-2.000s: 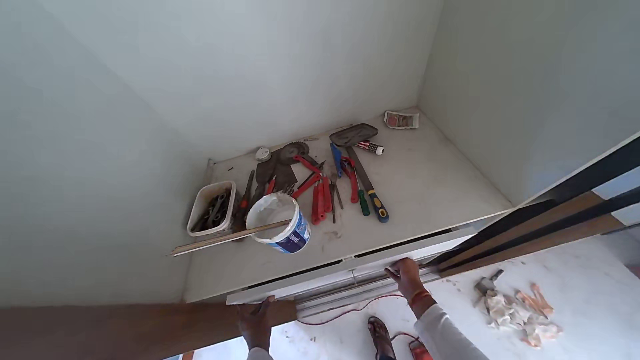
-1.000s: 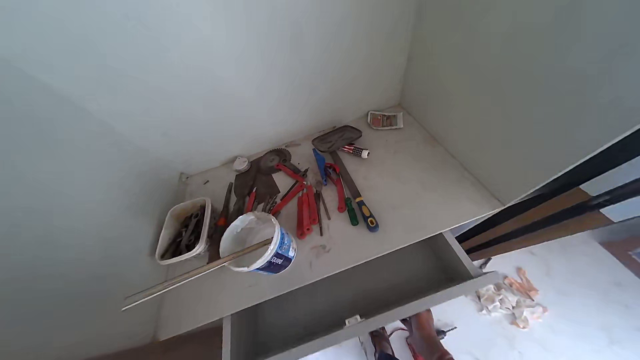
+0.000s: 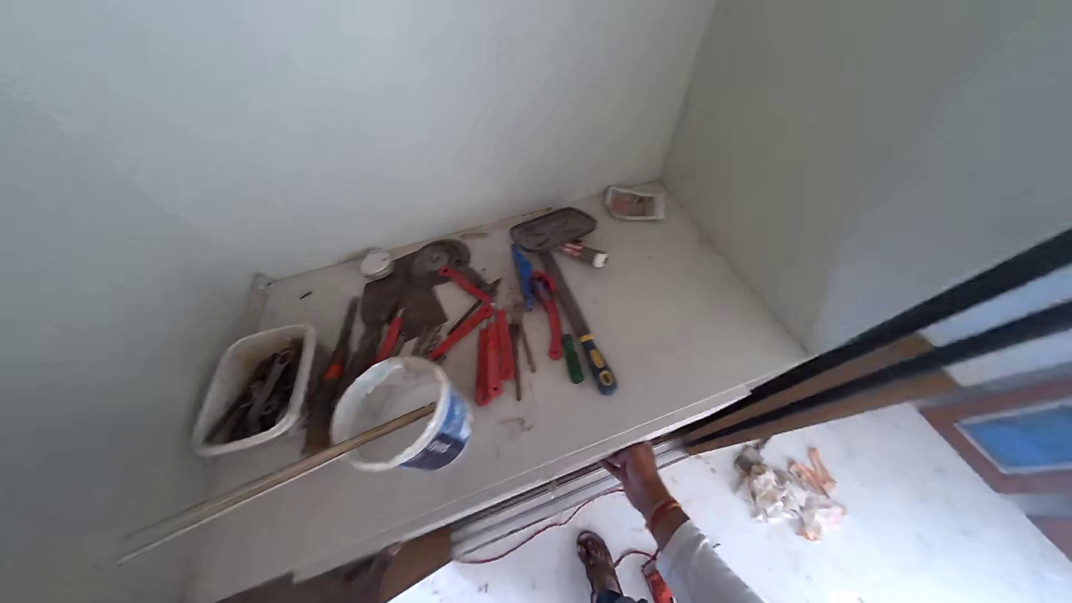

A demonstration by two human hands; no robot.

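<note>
My right hand (image 3: 638, 473) is at the front edge of the white cabinet shelf (image 3: 670, 368), its fingertips against the underside, where the drawer front lies. Whether they grip anything is unclear. My left hand (image 3: 373, 574), dark and blurred, is by the brown wooden panel (image 3: 419, 563) at the bottom; its fingers are not clear. On the shelf stand a white plastic bucket (image 3: 444, 431) with a thin wooden strip (image 3: 310, 465) across its rim and a white tub of metal tools (image 3: 310, 335). Beside them lie red-handled pliers (image 3: 494, 356), a file (image 3: 569, 301) and a green-handled tool (image 3: 572, 360).
Dark sliding-door tracks (image 3: 904, 322) run along the right. Crumpled wrappings (image 3: 783, 494) lie on the pale floor. A red cable (image 3: 536, 532) and a red power tool (image 3: 657, 582) are near a sandaled foot (image 3: 595, 557). A small open packet (image 3: 635, 203) is at the back.
The drawer under the shelf stood well out one second ago and is now pushed in. Both hands, out of view then, are back at the front edge.
</note>
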